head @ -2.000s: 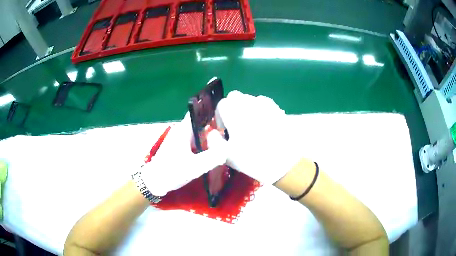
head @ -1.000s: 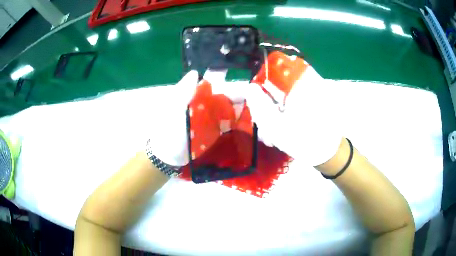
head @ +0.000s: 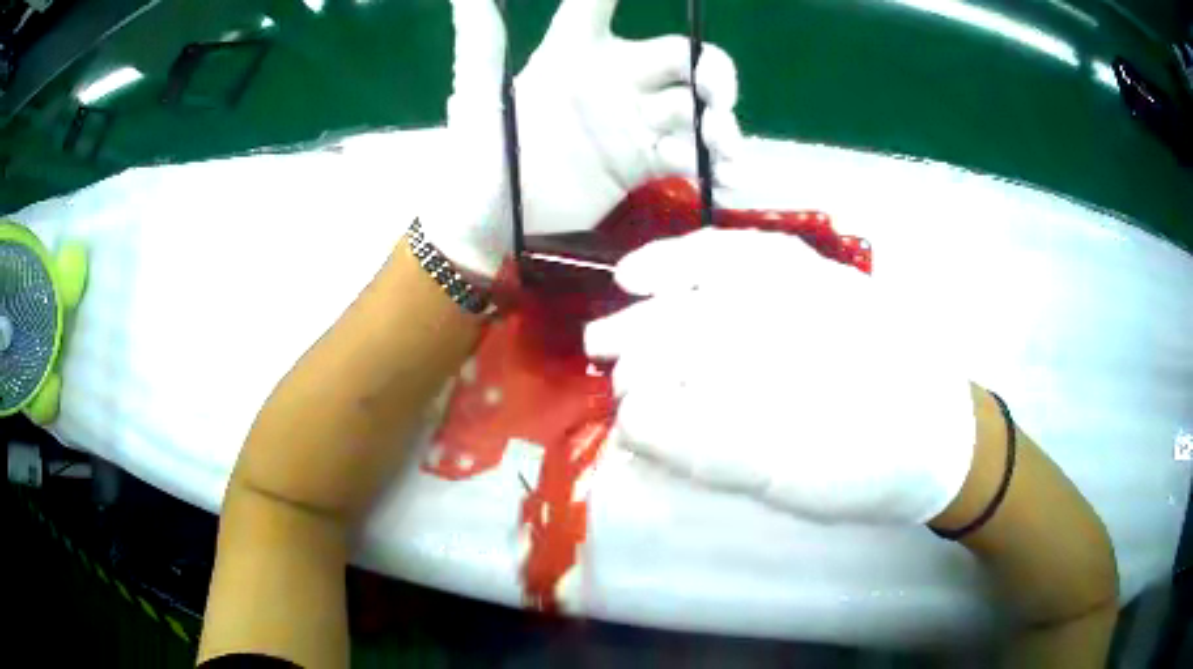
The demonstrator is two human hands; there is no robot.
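Observation:
My left hand, in a white glove, holds a black phone middle frame upright at the top centre; its fingers show through the opening and its far end is cut off by the picture's top edge. My right hand, also gloved, is at the frame's near end, its fingertips on a blurred red film piece that hangs toward the near edge. A red film stack lies behind on the white sheet, mostly hidden by my hands.
A white sheet covers the near surface. Beyond it is the glossy green surface, with a bare frame and another dark outline at left and a dark item at far right. A lime-green fan stands at left.
My left hand and the frame have moved up and away. My right hand has come down to the frame's near end with red film at its fingertips. The view has tilted down; the red tray is out of view.

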